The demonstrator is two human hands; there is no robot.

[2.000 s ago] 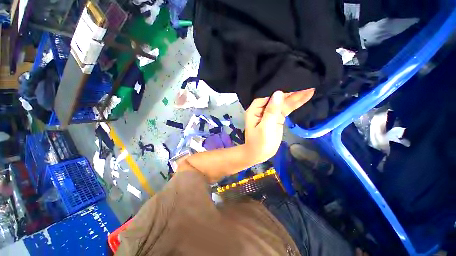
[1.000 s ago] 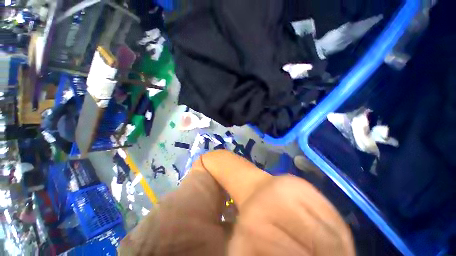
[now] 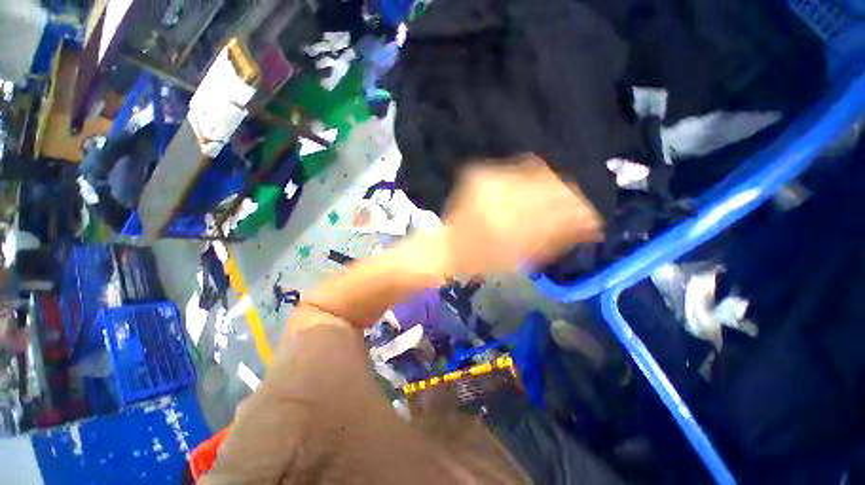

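Note:
My left hand (image 3: 522, 216) is blurred, at the end of a brown sleeve that comes up from the bottom. It is over the lower edge of a large dark cloth heap (image 3: 503, 85). Its fingers look bent, but blur hides the fingertips. I cannot tell whether it touches or holds cloth. The heap lies at the rim of a blue crate (image 3: 683, 227). My right hand is not in view.
A second blue-rimmed crate (image 3: 664, 379) at right holds dark cloth and a white scrap (image 3: 704, 301). Scraps litter the grey floor. A yellow-edged dark item (image 3: 460, 379) lies below the hand. A slotted blue crate (image 3: 147, 350) stands at left.
My left hand was first raised with fingers extended, then came low and close to the camera. It is now back up by the dark cloth. The view has also shifted.

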